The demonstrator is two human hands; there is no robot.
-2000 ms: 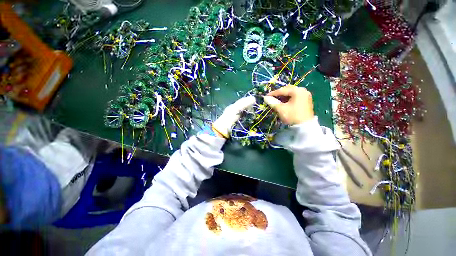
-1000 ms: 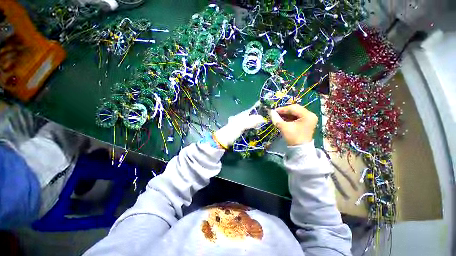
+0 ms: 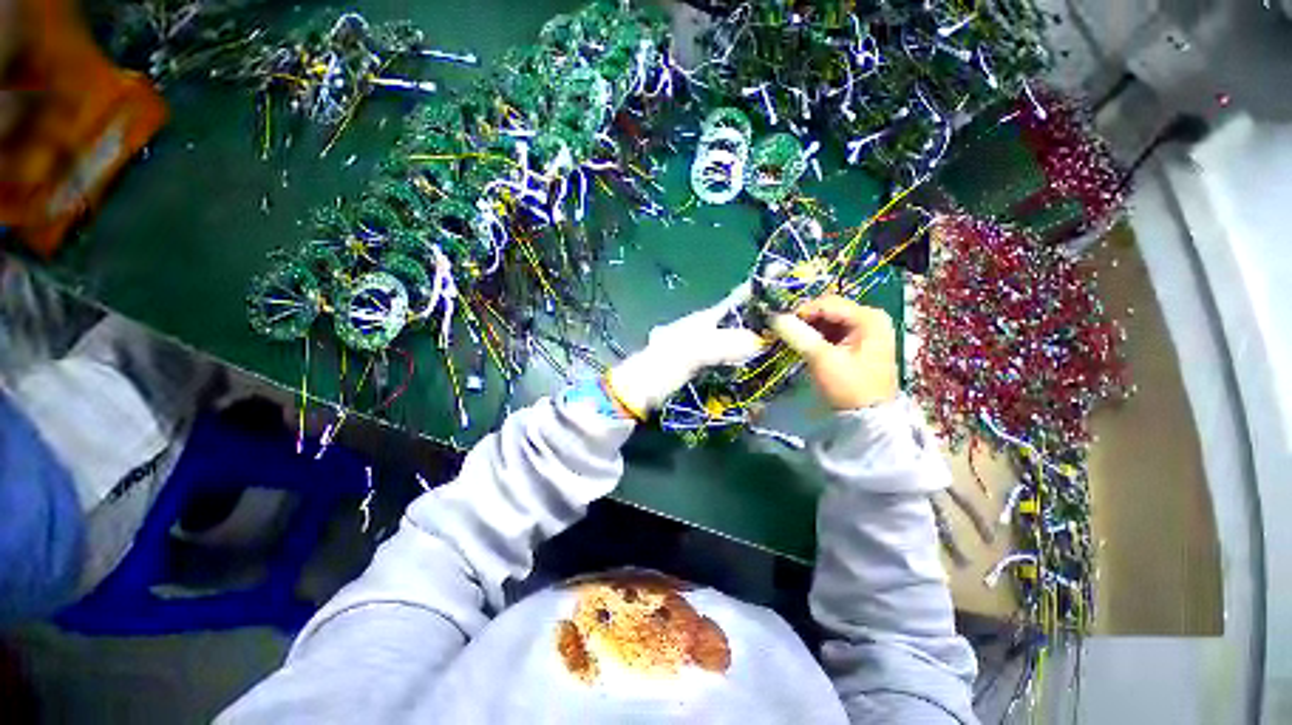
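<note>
My left hand (image 3: 690, 357), in a white glove with a yellow cuff, holds the near edge of a green wired unit (image 3: 796, 261) with white spoke-like wires and long yellow wires pointing up and right. My bare right hand (image 3: 847, 347) pinches at the same unit's near side, its thumb and finger close to the left fingertips. What is between the fingertips is too small to tell. Another wired unit (image 3: 709, 409) lies on the green mat just below the hands, partly covered by them.
A long row of green units (image 3: 468, 213) runs along the left. Green rings (image 3: 720, 156) lie behind the hands. A red-and-silver pile (image 3: 1013, 326) covers the board at right, with finished or waiting units (image 3: 1041, 524) below. An orange fixture (image 3: 71, 135) and a person's blue sleeve (image 3: 43, 496) are at left.
The view has shifted a little, so the piles sit further left. Both hands have stayed together at the unit, with the right fingers slightly changed in position.
</note>
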